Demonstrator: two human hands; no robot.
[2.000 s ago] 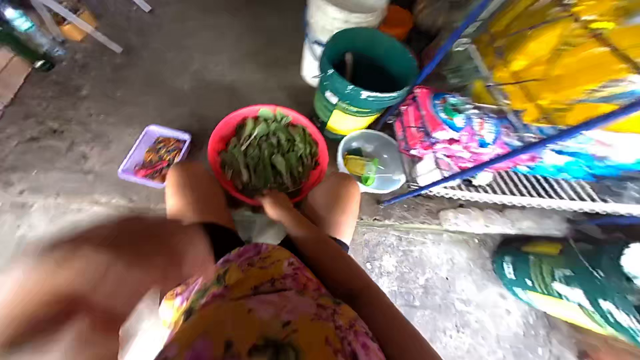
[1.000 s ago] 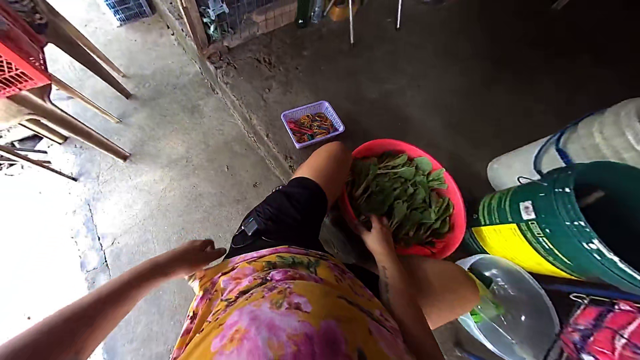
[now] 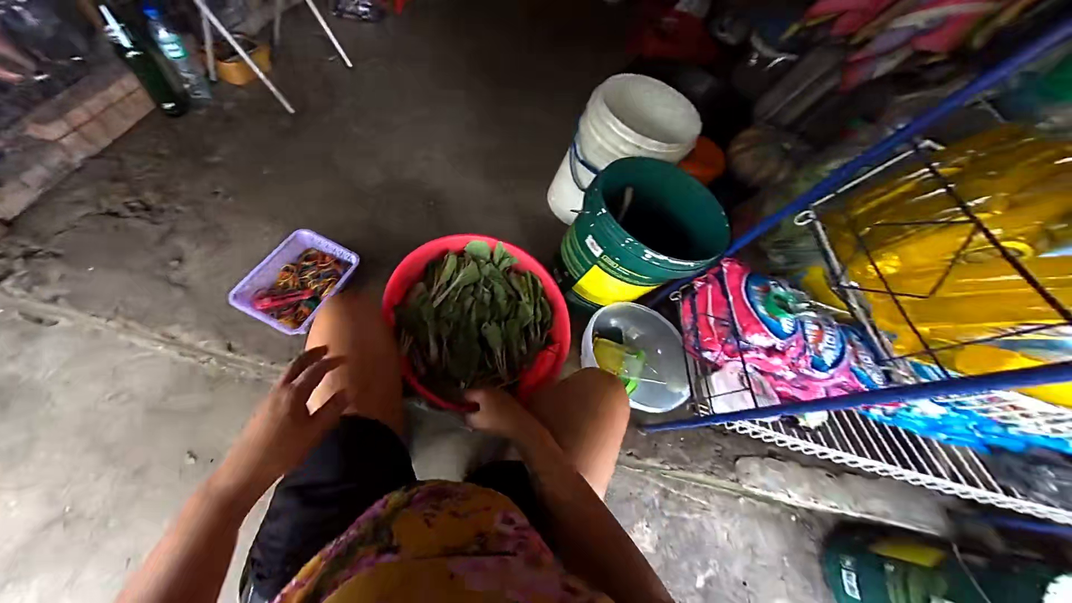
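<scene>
Between my knees is a red plastic basin [image 3: 563,322] heaped with green leafy stems [image 3: 473,314]. My right hand [image 3: 490,410] is at its near rim, by the stem ends; its fingertips are partly hidden, so whether it grips the rim or stems is unclear. My left hand [image 3: 306,398] hovers by my left thigh, fingers spread, holding nothing. Left of the basin, beyond that hand, a purple plastic basket [image 3: 261,272] contains many coloured rubber bands [image 3: 314,276] and a red item.
Right of the basin stand a green bucket [image 3: 615,251], a white bucket [image 3: 578,155] and a translucent tub [image 3: 662,368] with yellow and green items. A blue-framed wire rack [image 3: 837,394] holds packaged goods at right. Bottles [image 3: 151,75] stand at upper left.
My left hand has moved from beside my shirt to near my left knee, fingers now spread. My right hand remains at the basin's near edge. The view has turned strongly.
</scene>
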